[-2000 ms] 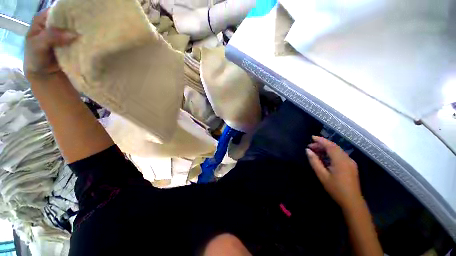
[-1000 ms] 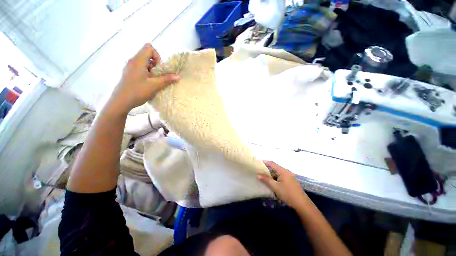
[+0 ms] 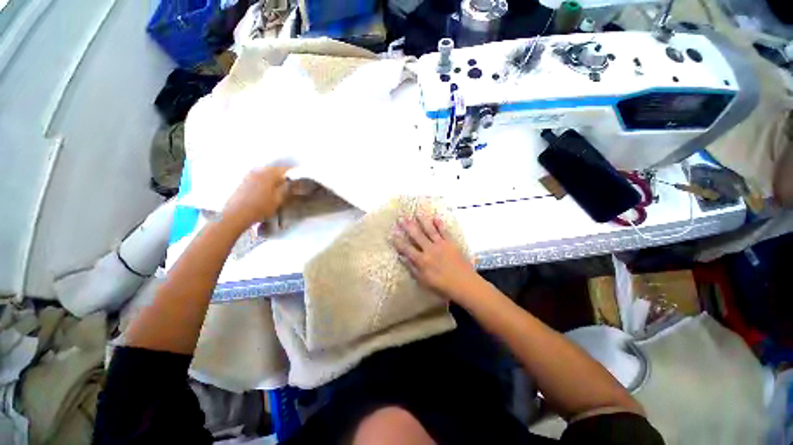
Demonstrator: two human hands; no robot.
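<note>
A beige textured panel (image 3: 365, 278) lies over the table's front edge, with a paler layer under it hanging down. My right hand (image 3: 430, 252) rests flat on its upper right part, fingers slightly spread. A large white panel (image 3: 287, 113) with beige edges lies on the table left of the sewing machine (image 3: 574, 87). My left hand (image 3: 261, 195) pinches the white panel's near edge and lifts it a little; beige fabric shows beneath. The fingertips of my left hand are partly hidden by the fabric. The needle area (image 3: 456, 143) stands right of the white panel.
A black phone (image 3: 591, 174) lies before the machine, over red-handled scissors (image 3: 643, 198). A white cable and thin tools lie beside them. A blue bin (image 3: 184, 30) stands at the back left. Fabric piles (image 3: 61, 365) lie at lower left, and a cardboard box (image 3: 665, 294) sits below the table.
The view has turned toward the machine. The beige panel, held up between both hands before, now lies on the table edge. My left hand has let it go and taken the white panel's edge.
</note>
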